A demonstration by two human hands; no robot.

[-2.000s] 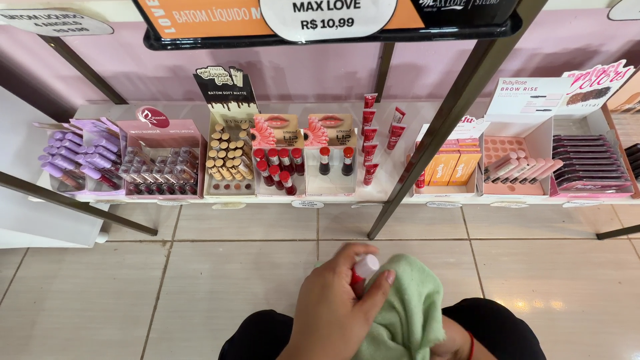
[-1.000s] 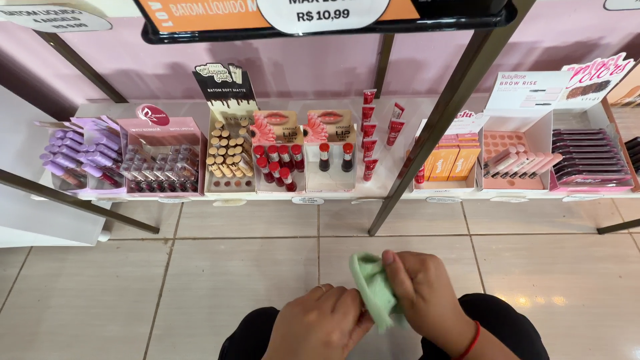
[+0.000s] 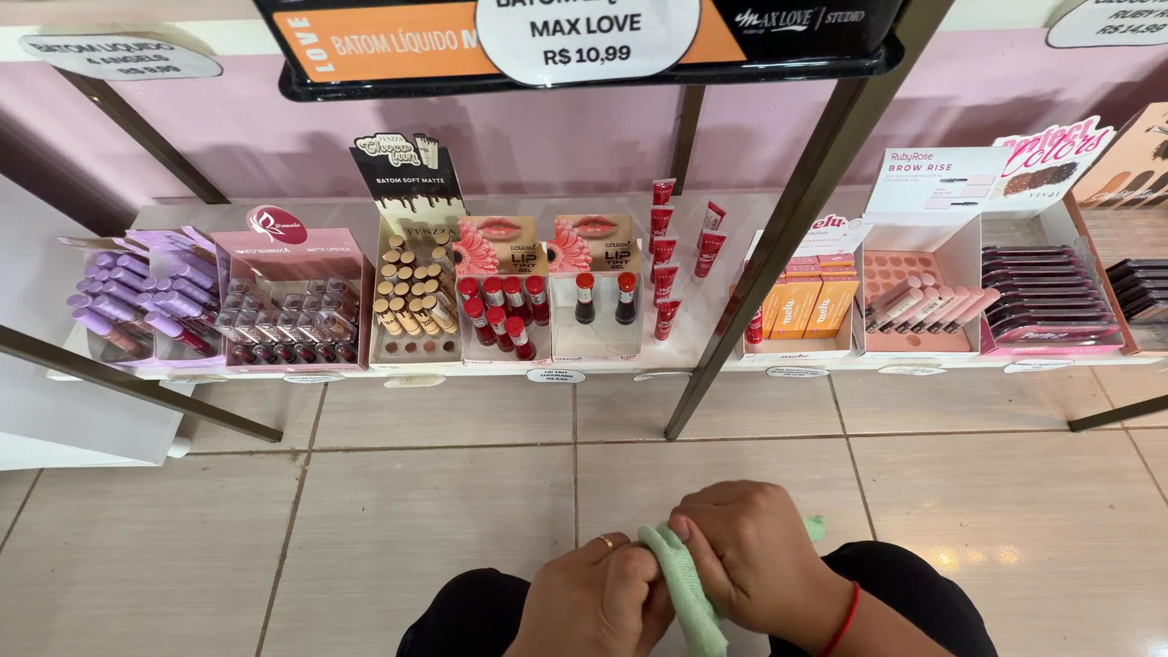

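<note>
A light green cloth (image 3: 683, 584) is bunched between my two hands, low in the view and above my knees. My left hand (image 3: 598, 593), with a ring on one finger, is closed at the cloth's left side; whether a small item is inside its fingers is hidden. My right hand (image 3: 753, 557), a red string at its wrist, grips the cloth from the right, and a green end sticks out behind it. Beyond the hands, red-capped lip tints (image 3: 502, 310) stand in one cardboard display box, and two dark bottles with red caps (image 3: 626, 299) stand in the box beside it.
The low white shelf (image 3: 703, 342) also holds red tubes (image 3: 665, 265), cream-capped lipsticks (image 3: 415, 292), purple tubes (image 3: 137, 287), orange boxes (image 3: 808, 306) and pink tubes (image 3: 926, 306). A slanted metal post (image 3: 785, 219) crosses in front of it. Overhead is a black display tray (image 3: 584, 84).
Two seconds ago a small red item with a pale end showed in my hand beside the cloth; now it is out of sight. The hands have closed together around the cloth.
</note>
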